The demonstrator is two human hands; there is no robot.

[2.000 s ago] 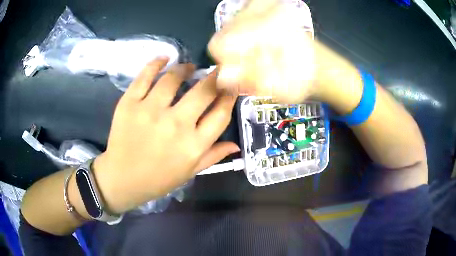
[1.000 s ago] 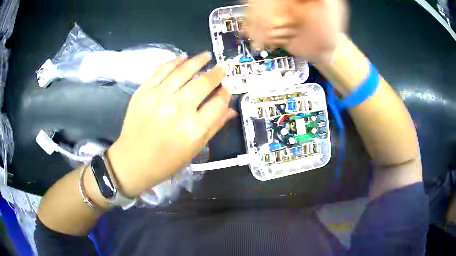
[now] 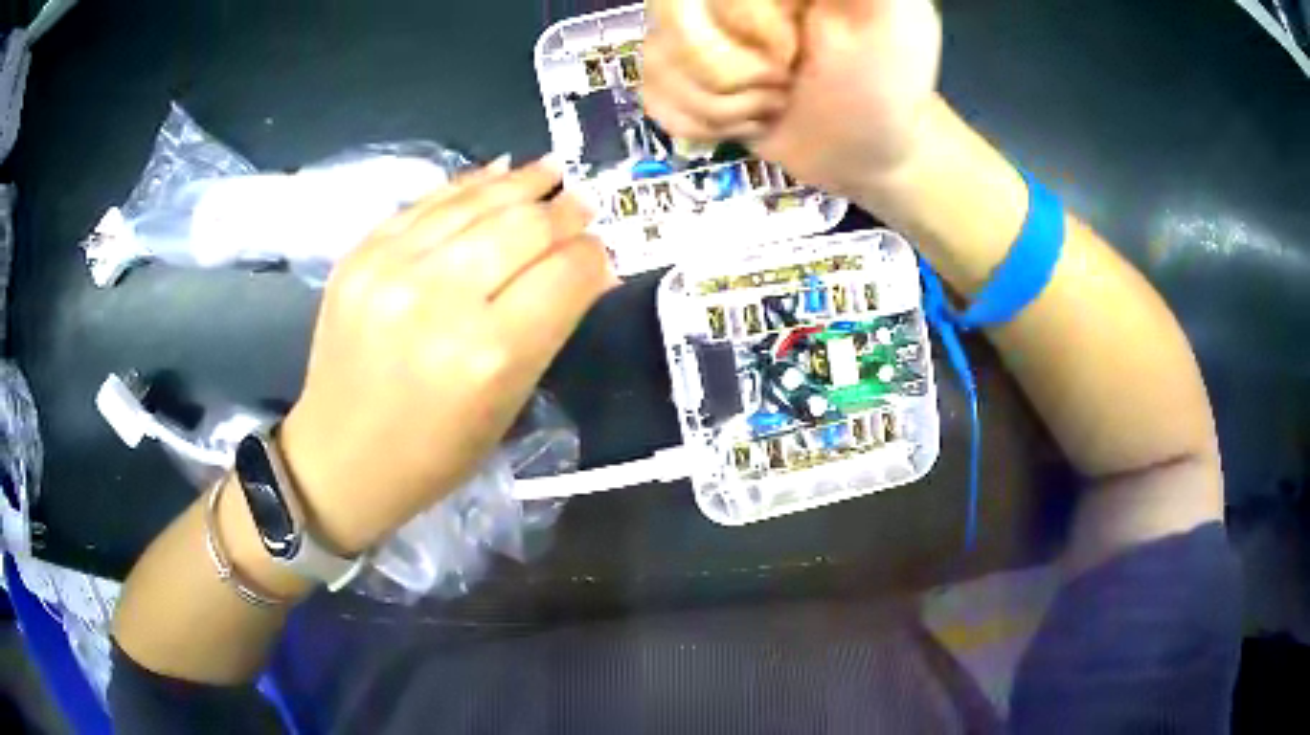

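Observation:
Two open white power strip housings lie on the dark bench. The nearer housing [image 3: 805,495] shows its green circuit board [image 3: 866,382], brass contact strips and thin wires; no hand touches it. My right hand [image 3: 783,86] is curled in a fist over the farther housing [image 3: 639,237], covering its upper right part. Whether it holds a small part or tool is hidden. My left hand [image 3: 446,316] has its fingertips at the left edge of the farther housing, steadying or touching it. A white power cord [image 3: 604,474] leaves the nearer housing to the left.
A plastic-bagged white cord [image 3: 273,216] lies at upper left. A mains plug [image 3: 127,411] lies at left, and a crinkled clear bag [image 3: 460,531] lies below my left hand. A thin blue cord [image 3: 973,431] hangs from my right wrist strap. A pale rail curves at the upper right.
Since two seconds ago, my right hand has become more clearly visible, curled over the farther housing. That housing has shifted left and down in view, with my left hand still at its left edge.

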